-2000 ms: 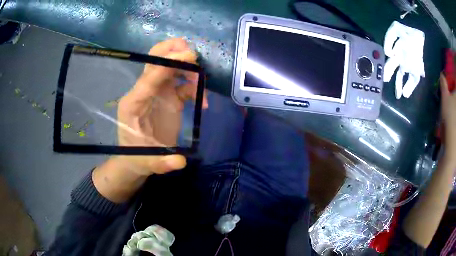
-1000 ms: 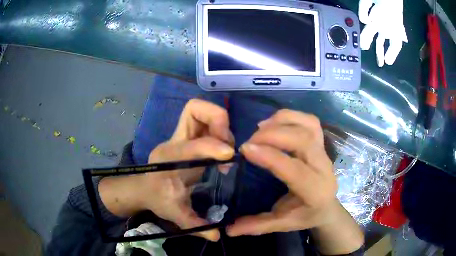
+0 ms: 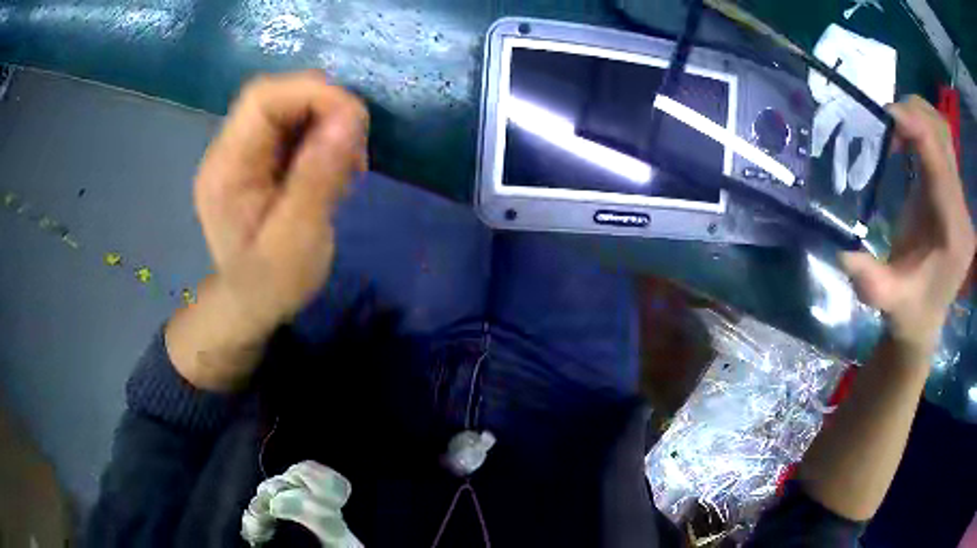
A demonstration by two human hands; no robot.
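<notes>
My right hand holds the screen cover by its right end, fingers above and thumb below. The cover is a clear panel with a thin black border, tilted above the right part of the speaker unit. The grey-silver video speaker lies on the bench, its dark display facing up with a pale frame and glare. Its dial shows through the cover. My left hand is raised left of the unit, blurred, fingers curled and closed. I see nothing in it, though thin film could be hidden.
A white work glove lies behind the cover on the green bench. A red tool is at the right edge. Crinkled clear film is heaped right of my lap. A whitish bunched object is at the bottom left.
The cover has gone from my left hand to my right, then up and right over the unit. My left hand has let go and moved up and left.
</notes>
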